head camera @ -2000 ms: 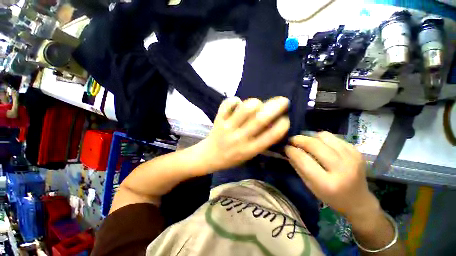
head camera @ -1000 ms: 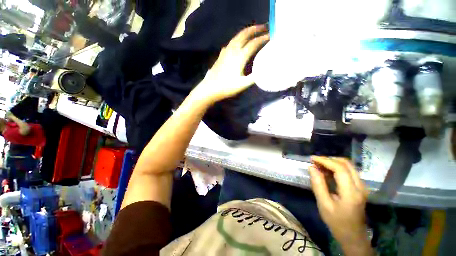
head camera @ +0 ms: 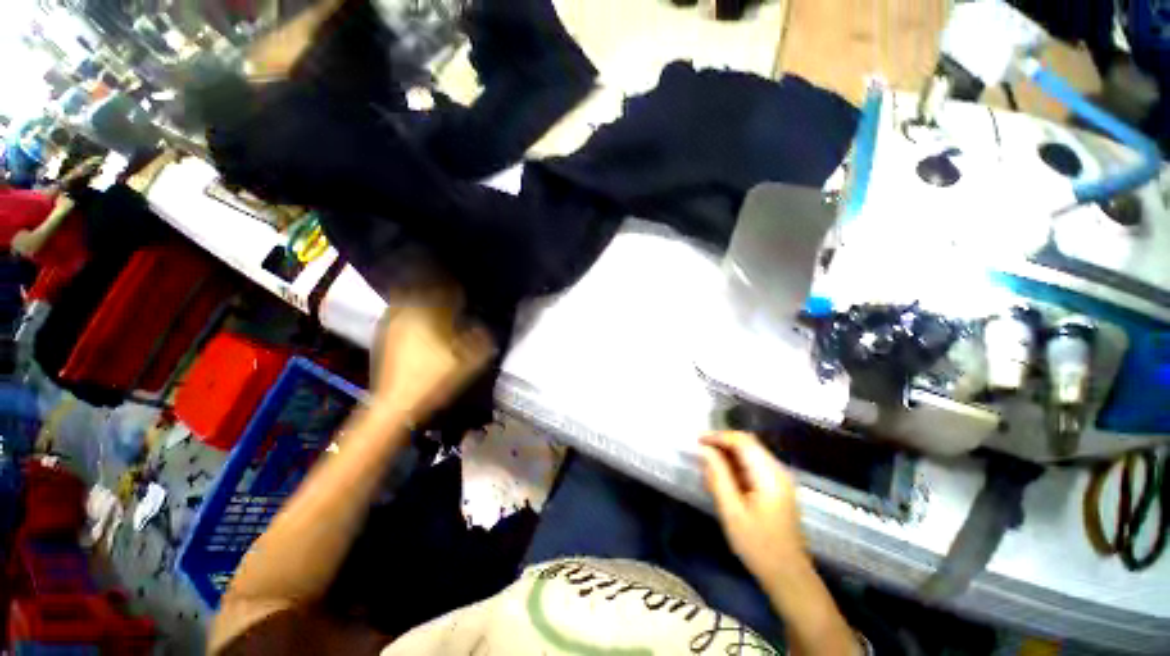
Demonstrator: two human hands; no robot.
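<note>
Black garment pieces [head camera: 449, 205] lie in a loose pile on the white machine table, left of the overlock machine [head camera: 975, 192]. My left hand [head camera: 430, 352] is blurred at the pile's front edge and closed on the black cloth; its fingertips are partly hidden. My right hand [head camera: 751, 487] is above the table's front edge, fingers apart, holding nothing. The presser foot area [head camera: 885, 340] shows no cloth in it. A flat grey metal plate [head camera: 776, 244] stands left of the machine head.
A blue openwork basket [head camera: 237, 506] stands on the floor at left, near a red stool [head camera: 225, 385]. A pale ragged piece [head camera: 507, 468] hangs at the table edge by the lap. Yellow-green snips [head camera: 308, 240] lie far left. A brown cardboard sheet [head camera: 840, 45] is behind.
My left hand has moved from beside the machine head to the front of the pile at left. My right hand has shifted left. The view has turned, showing more table and machine top.
</note>
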